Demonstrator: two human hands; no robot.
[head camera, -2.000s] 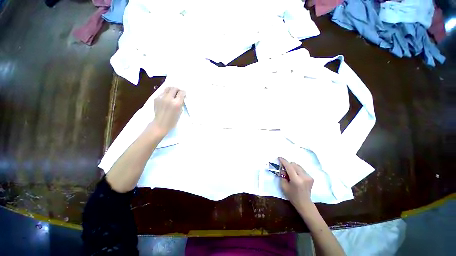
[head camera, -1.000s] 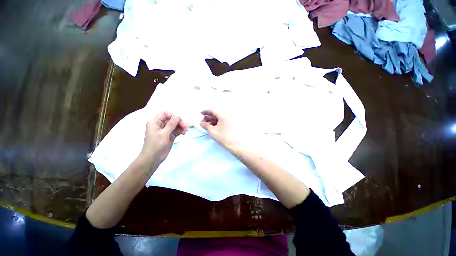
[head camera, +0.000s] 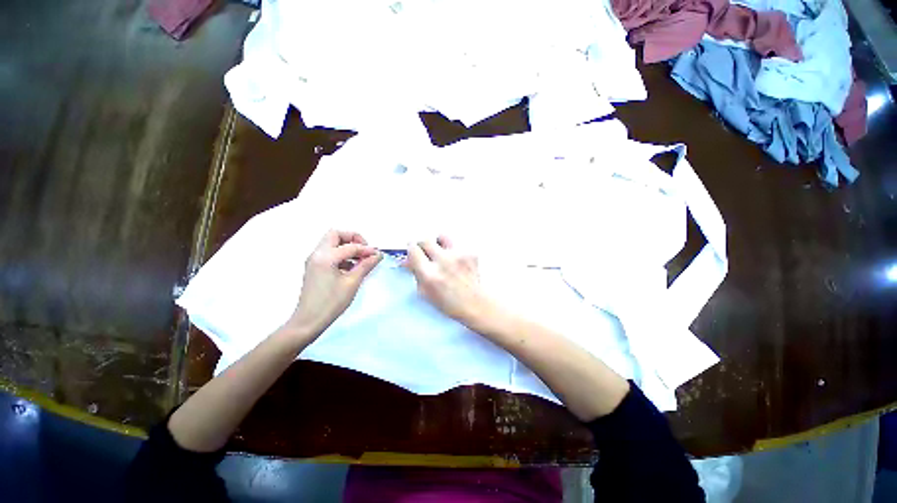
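A white garment (head camera: 472, 334) lies spread before me on the dark table, overexposed, with a long white belt or strip (head camera: 707, 221) looped at its right side. My left hand (head camera: 337, 280) pinches an edge of the garment near its middle. My right hand (head camera: 443, 275) pinches the same edge just to the right, a short gap between the two hands. A thin dark line shows along the edge between the fingertips. No snips can be made out; the inside of my right hand is hidden.
Another white garment heap (head camera: 433, 59) lies beyond. Blue-grey garments (head camera: 767, 103) and dusty-red garments (head camera: 679, 27) lie at the far right. A red cloth piece (head camera: 179, 14) is at the far left. Yellow tape (head camera: 423, 459) edges the dark table (head camera: 89, 216). White cloth shows below the edge, right.
My right hand has moved left from the garment's lower right, where it held snips, to beside my left hand. My left hand has come down from the upper left. Both now pinch the edge.
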